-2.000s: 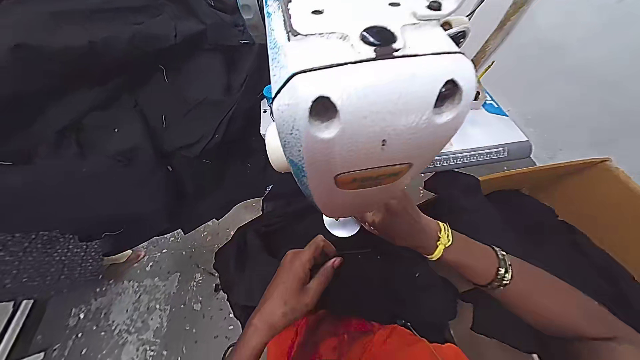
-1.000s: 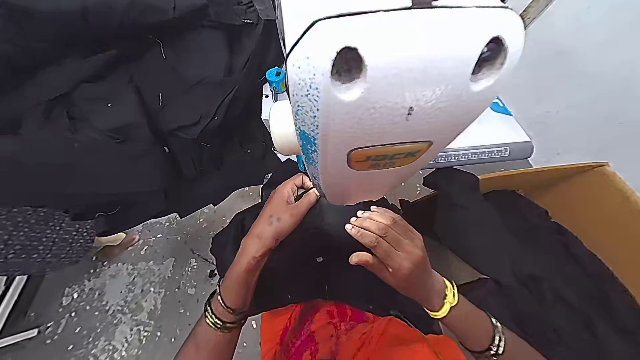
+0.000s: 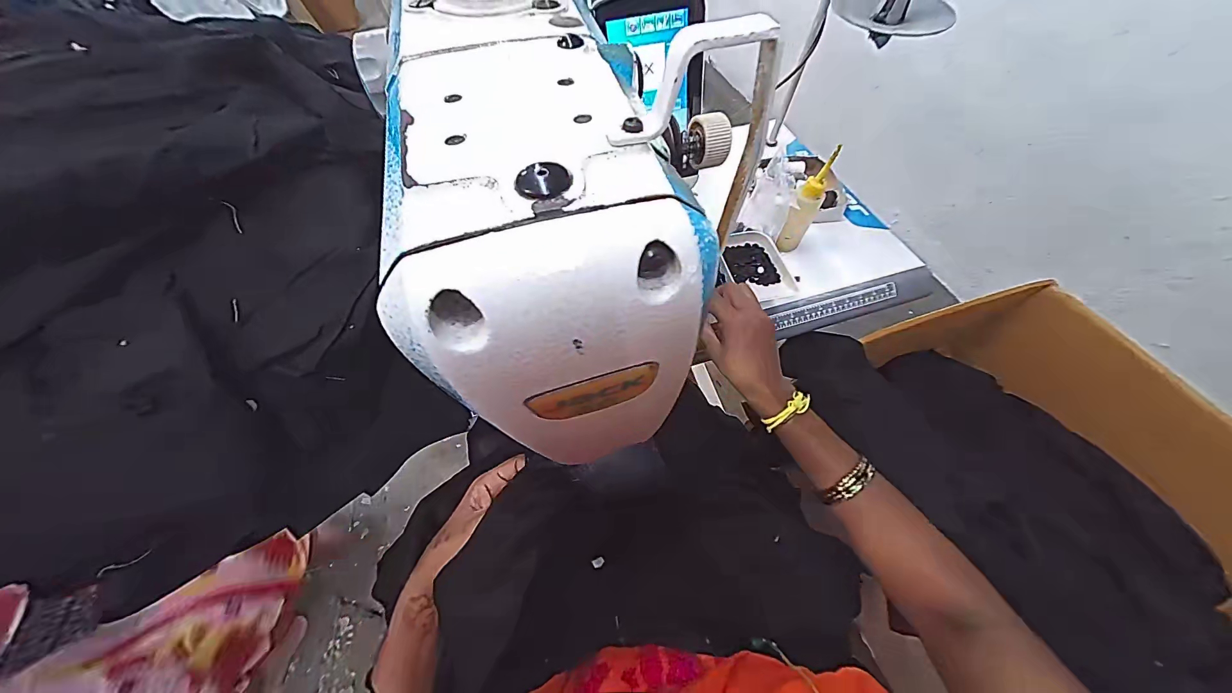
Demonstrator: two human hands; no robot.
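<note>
A white and blue Jack sewing machine head (image 3: 549, 318) fills the upper middle. Black cloth (image 3: 664, 558) lies below it and across the lap. My left hand (image 3: 486, 491) rests at the cloth's left side, just under the machine head, fingers extended and fingertips partly hidden. On the right, my right hand (image 3: 746, 337) reaches up beside the machine head, close to a white tray of small black pieces (image 3: 756, 265); its fingertips are partly hidden behind the head, so whether it holds anything cannot be told. The needle area is hidden.
A cardboard box (image 3: 1049, 327) with black cloth stands at right. More black cloth (image 3: 183, 241) spreads at left. A yellow-tipped bottle (image 3: 804, 212) and a ruler strip (image 3: 837, 306) are on the machine table. Patterned fabric (image 3: 221, 616) shows at lower left, beside the grey floor.
My right hand has moved from the cloth in front of the machine to the tray side at the right. The view has shifted, showing more of the machine's top.
</note>
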